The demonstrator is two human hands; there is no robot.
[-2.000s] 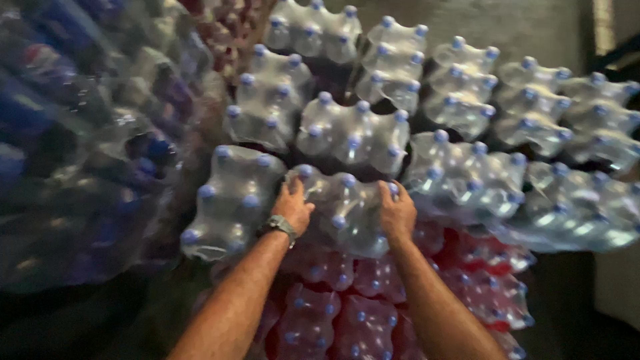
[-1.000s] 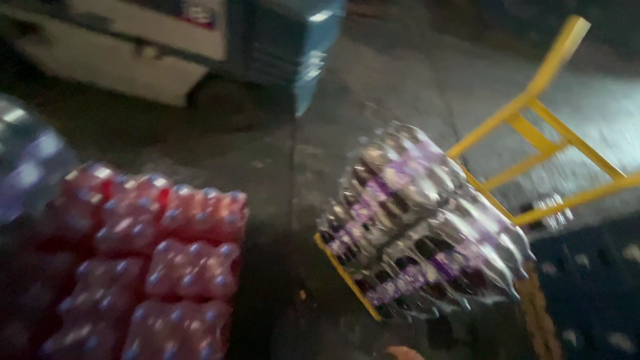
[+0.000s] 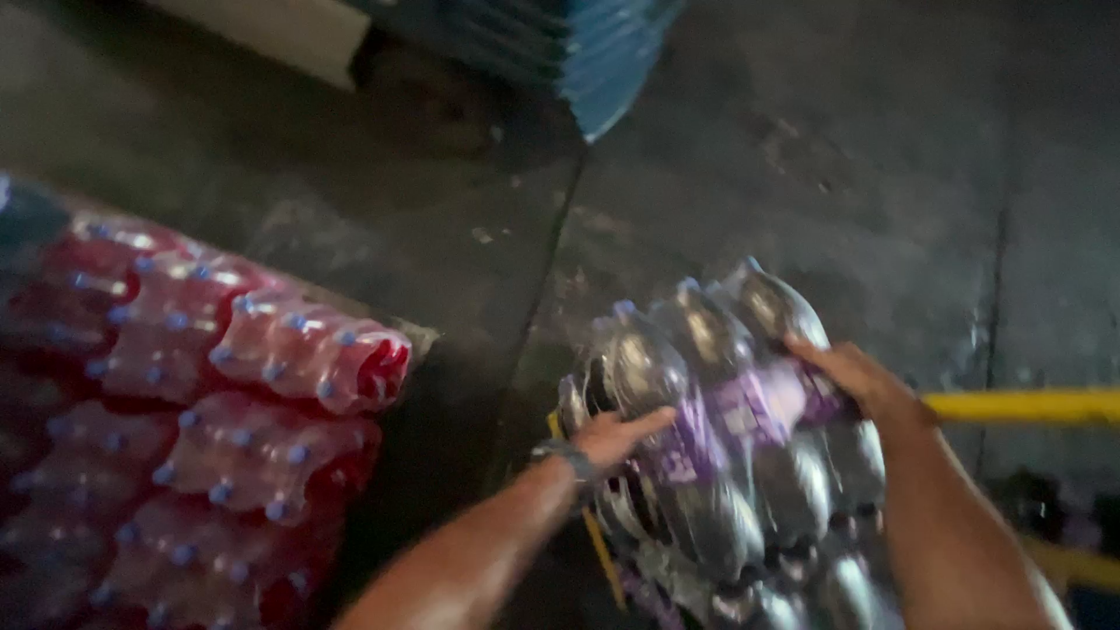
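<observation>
A shrink-wrapped pack of clear bottles with purple labels (image 3: 761, 407) lies on its side at the lower right, on top of more such packs (image 3: 779, 577). My left hand (image 3: 617, 437), with a watch on the wrist, rests against the near left side of the pack, its index finger stretched over the wrap. My right hand (image 3: 844, 372) is at the pack's right side, its fingertips on the bottles. The picture is blurred, and whether either hand grips the pack cannot be told.
Packs of red-filled bottles with blue caps (image 3: 262, 437) are stacked at the left. A yellow metal bar (image 3: 1024, 407) runs to the right edge, and a yellow edge (image 3: 604, 556) shows left of the packs. At the top, a blue object (image 3: 612, 70) stands over the dark concrete floor (image 3: 464, 227).
Two seconds ago both hands were on a pack of clear, blue-capped bottles; now they are at the purple-labelled pack. The view has swung round.
</observation>
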